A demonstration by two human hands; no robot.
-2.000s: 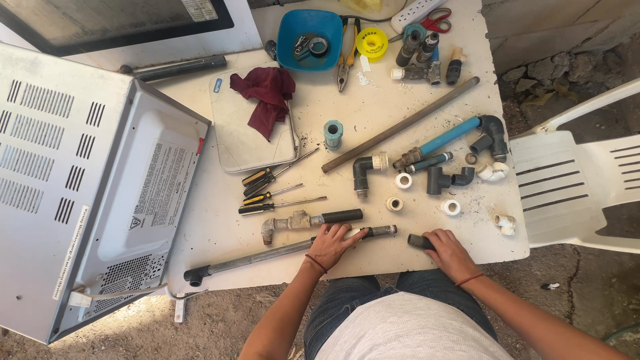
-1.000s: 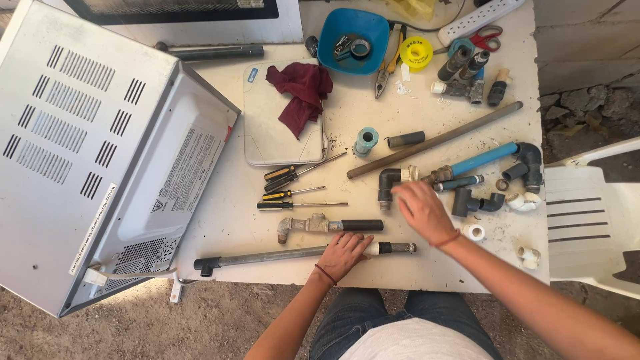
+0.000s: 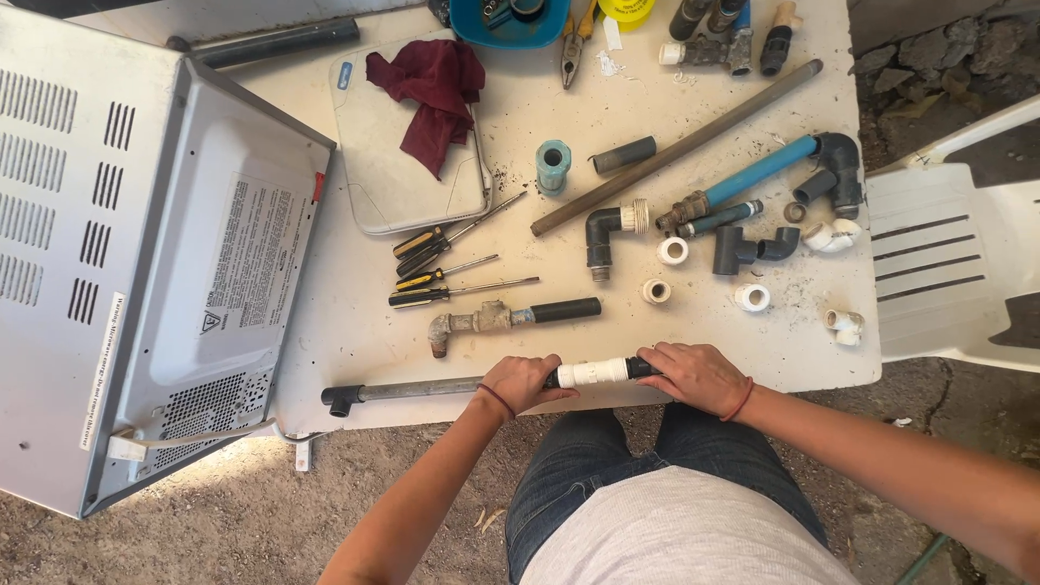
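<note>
Near the table's front edge, my left hand [image 3: 526, 382] grips a long grey pipe [image 3: 422, 388] that has a black tee [image 3: 341, 400] on its far left end. A white threaded plastic fitting [image 3: 593, 372] sits in line with the pipe, between my hands. My right hand [image 3: 695, 375] is closed around the black end piece just right of that fitting. Behind my left hand lies a metal elbow-and-tee assembly [image 3: 491, 317] with a black pipe stub. A black elbow with a white threaded end [image 3: 601, 231] and loose white fittings [image 3: 656, 291] lie behind my hands.
A microwave oven casing [image 3: 236, 268] fills the left side. Several screwdrivers [image 3: 422, 278], a maroon cloth [image 3: 435, 97] on a pale flat case [image 3: 398, 187], a long brown pipe [image 3: 674, 150] and a blue pipe [image 3: 760, 172] lie farther back. A white plastic chair [image 3: 934, 244] stands right.
My right hand has come back from among the fittings behind and now holds the right end of the joined pipe. Two seconds ago it held a short dark pipe piece, apart from the long pipe.
</note>
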